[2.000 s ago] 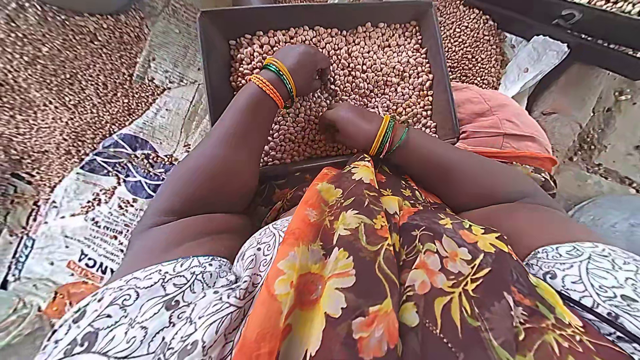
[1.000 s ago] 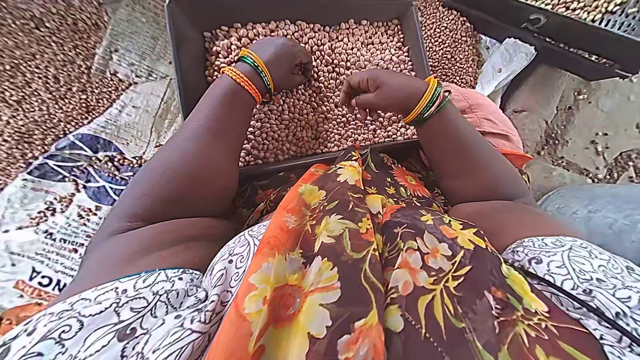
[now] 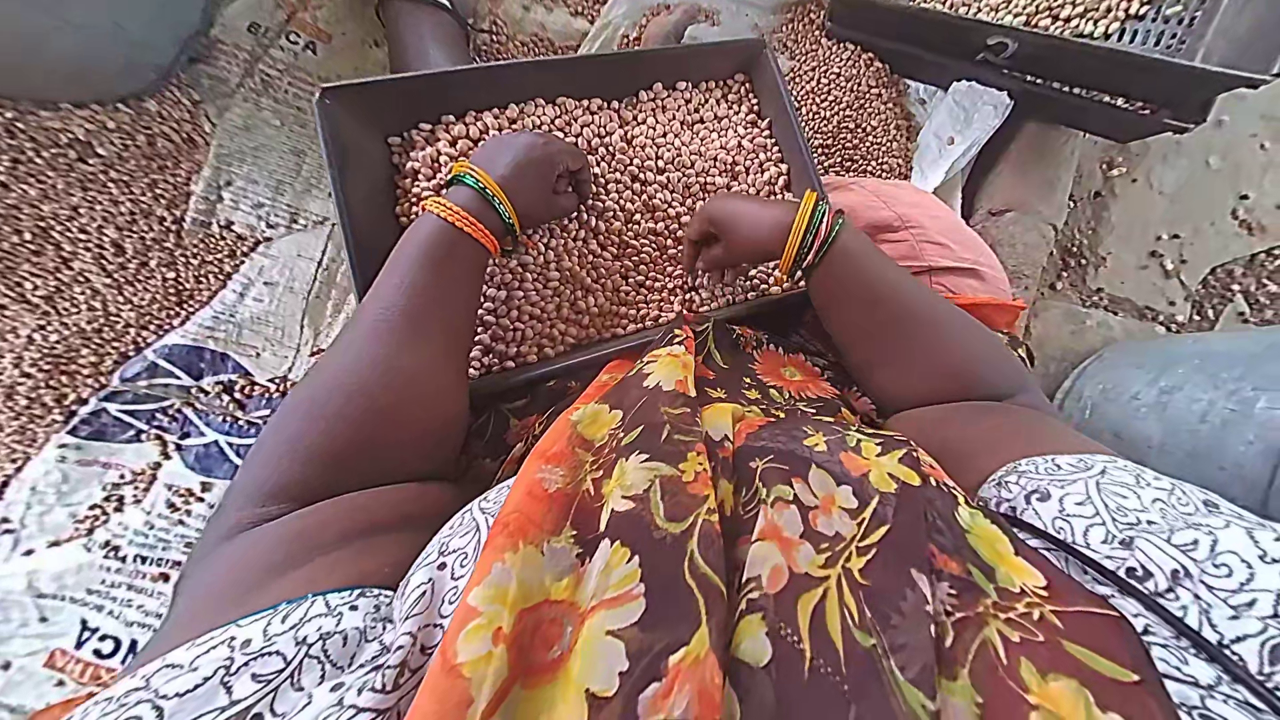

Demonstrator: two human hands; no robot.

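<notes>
A dark rectangular tray (image 3: 352, 190) holds a spread layer of pinkish-brown nuts or beans (image 3: 590, 270), its near edge at my lap. My left hand (image 3: 535, 180), with orange, yellow and green bangles at the wrist, is over the left part of the layer, fingers curled; whether something is held in them cannot be told. Over the right part, near the tray's near right corner, is my right hand (image 3: 735, 238), its fingers bent down at the nuts. Yellow and green bangles circle that wrist too. Its fingertips are partly hidden.
Heaps of the same nuts (image 3: 90, 270) lie on the left and beyond the tray. Printed sacks (image 3: 110, 560) cover the floor at left. A second dark tray (image 3: 1000, 65) stands at upper right, a grey rounded container (image 3: 1190, 410) at right. Part of another person's limb (image 3: 425, 35) shows at the top.
Two seconds ago my hands were close together over the nuts; now they are apart, the right one farther to the right.
</notes>
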